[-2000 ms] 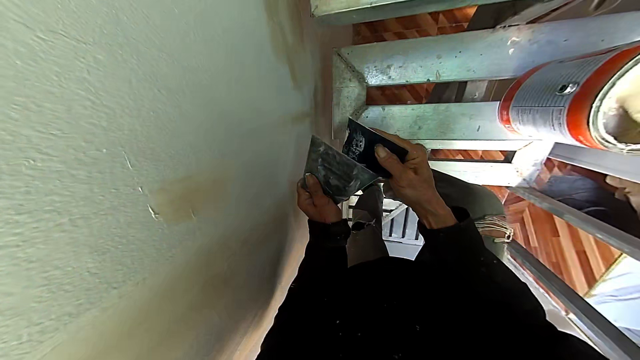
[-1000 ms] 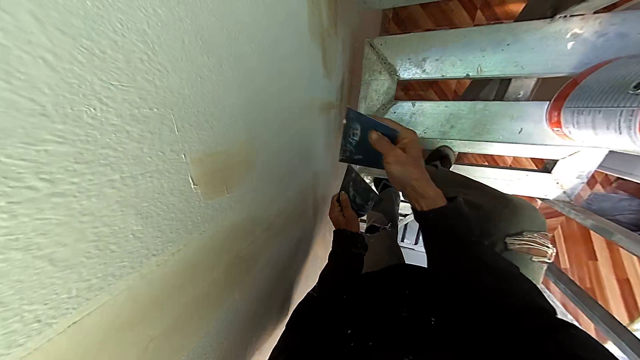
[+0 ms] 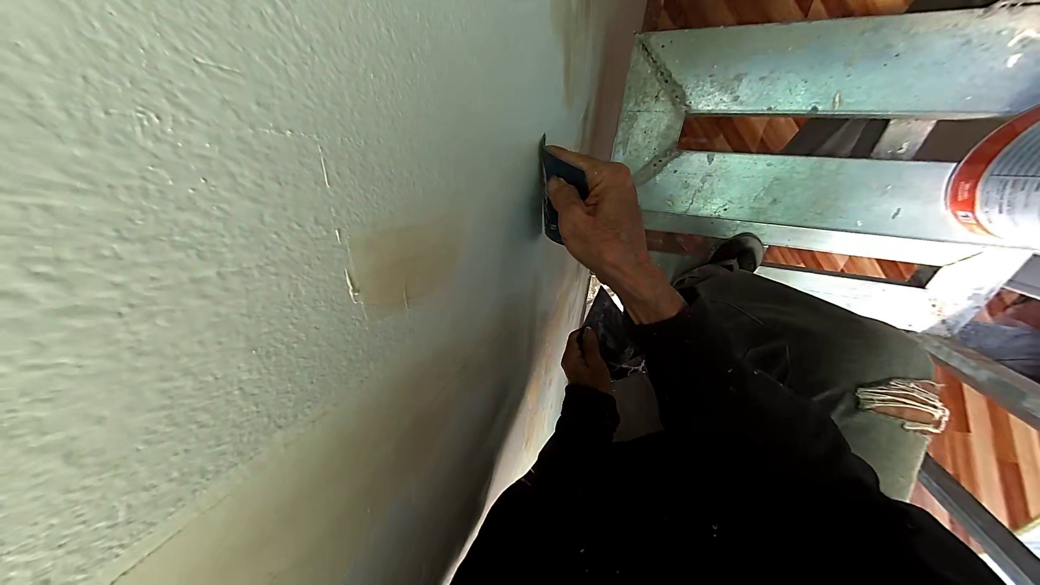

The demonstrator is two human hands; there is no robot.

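Note:
My right hand (image 3: 605,219) grips a dark, flat putty spreader (image 3: 561,191), its long edge against the smooth part of the painted wall (image 3: 487,146). Lower down and nearer my body, my left hand (image 3: 585,361) holds a second dark spreader (image 3: 611,329), partly hidden by my right sleeve. Left of my hands the wall is rough-textured, with a tan patch (image 3: 410,264) and thin cracks or ridges beside it. Another tan smear runs along the wall near the top.
A metal scaffold platform or ladder (image 3: 780,191) with wide bars stands right of the wall. On it, at the right edge, sits a can (image 3: 1007,183) with a red rim band. Wood-pattern flooring (image 3: 991,431) shows below. My legs and one dark shoe (image 3: 739,250) are under my arms.
Both spreaders were together in front of me two seconds ago, then came apart. My right hand has carried its spreader to the wall. My left hand stays low with the other.

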